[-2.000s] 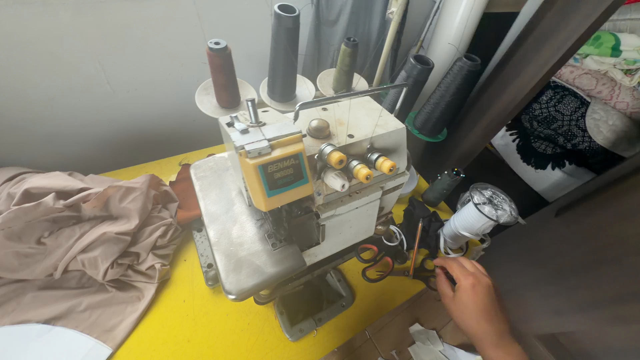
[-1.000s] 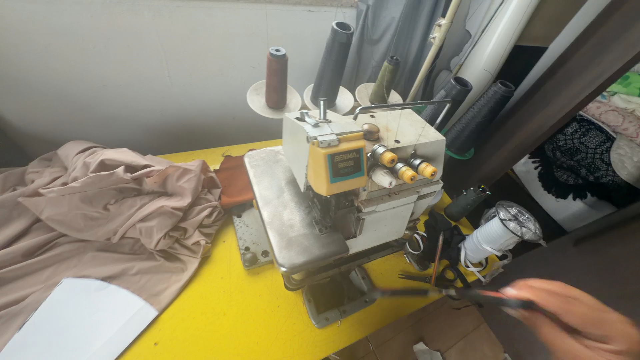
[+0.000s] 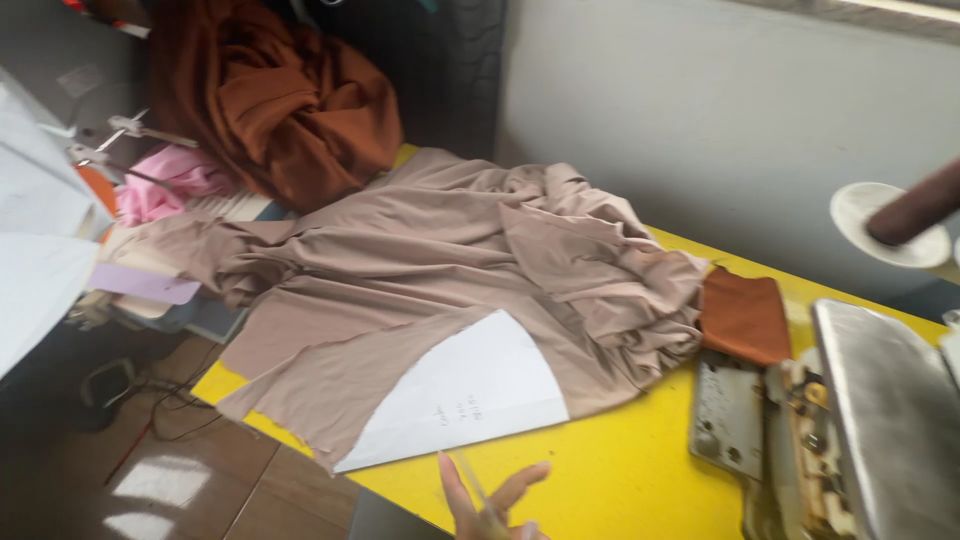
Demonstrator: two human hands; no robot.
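Observation:
My right hand (image 3: 491, 502) is at the bottom middle, blurred, with its fingers spread around a thin greyish blade that looks like part of the scissors (image 3: 477, 484). The handles are hidden. Just beyond the fingertips, a white paper pattern piece (image 3: 469, 390) with one curved edge and handwriting lies on beige fabric (image 3: 420, 255). The fabric is bunched at its right side and spread flatter toward the front left edge of the yellow table (image 3: 615, 465). My left hand is not in view.
An overlock machine's metal bed (image 3: 892, 420) stands at the right, beside a brown fabric scrap (image 3: 742, 315) and a thread spool (image 3: 919, 202). Rust-brown cloth (image 3: 292, 112) is heaped at the back left, near pink cloth (image 3: 169, 184). White sheets (image 3: 45, 225) stand at far left.
The view has swung left, from the overlock machine to the beige fabric. My right hand took up scissors beside the machine and is now near the paper pattern piece.

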